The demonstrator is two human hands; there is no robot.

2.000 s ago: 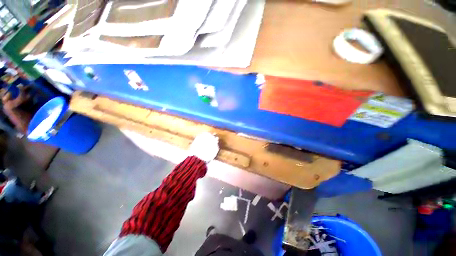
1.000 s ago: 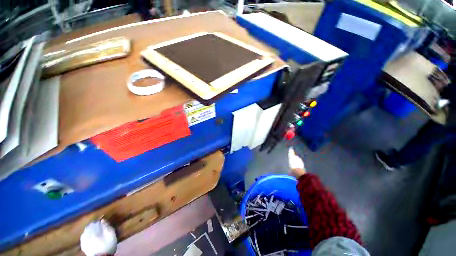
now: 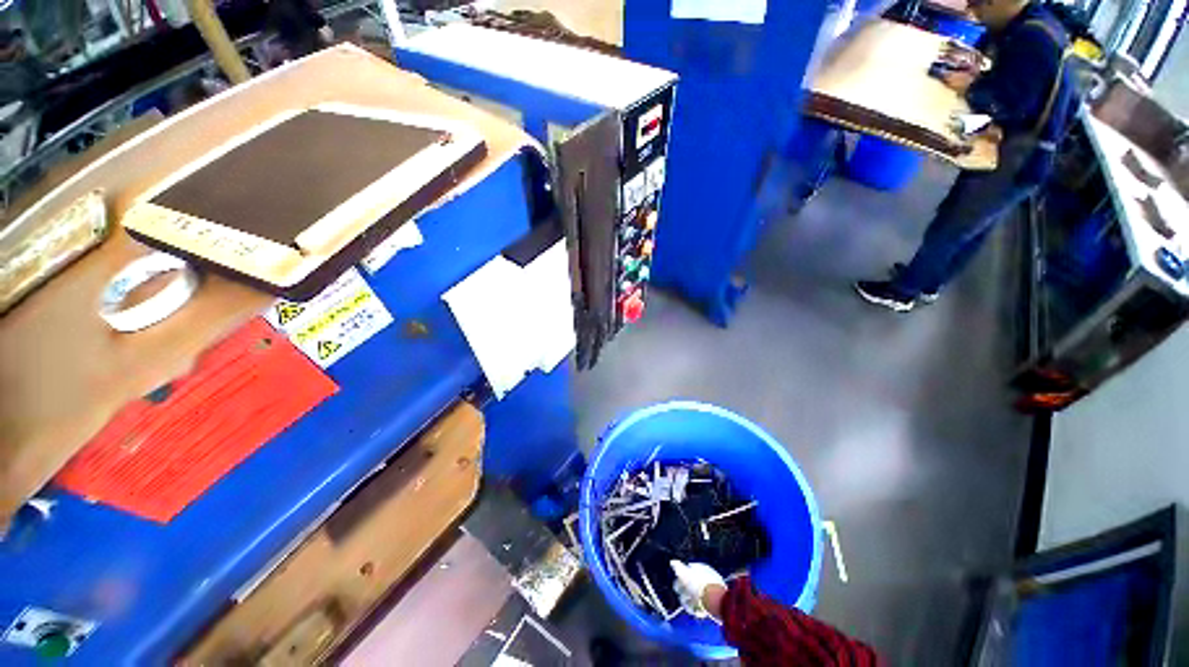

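The blue waste bin (image 3: 778, 489) stands on the floor at the lower middle. Thin white waste strips (image 3: 626, 521) and dark scraps lie inside it. My right hand (image 3: 700, 589), in a white glove with a dark red knitted sleeve, is over the near part of the bin opening, close to the scraps. It is small and blurred, so I cannot tell whether its fingers hold anything. My left hand is out of the picture.
The blue press (image 3: 261, 443) with its wooden rail (image 3: 417, 502) runs along the left. A wood-framed die (image 3: 293, 183) and tape roll (image 3: 149, 292) lie on top. The control panel (image 3: 636, 215) stands above the bin. A person (image 3: 998, 130) works at a table.
The view has swung to the right, so the bin now shows whole. My right hand has moved down over the bin's opening. My left hand, on the wooden rail before, has left the picture.
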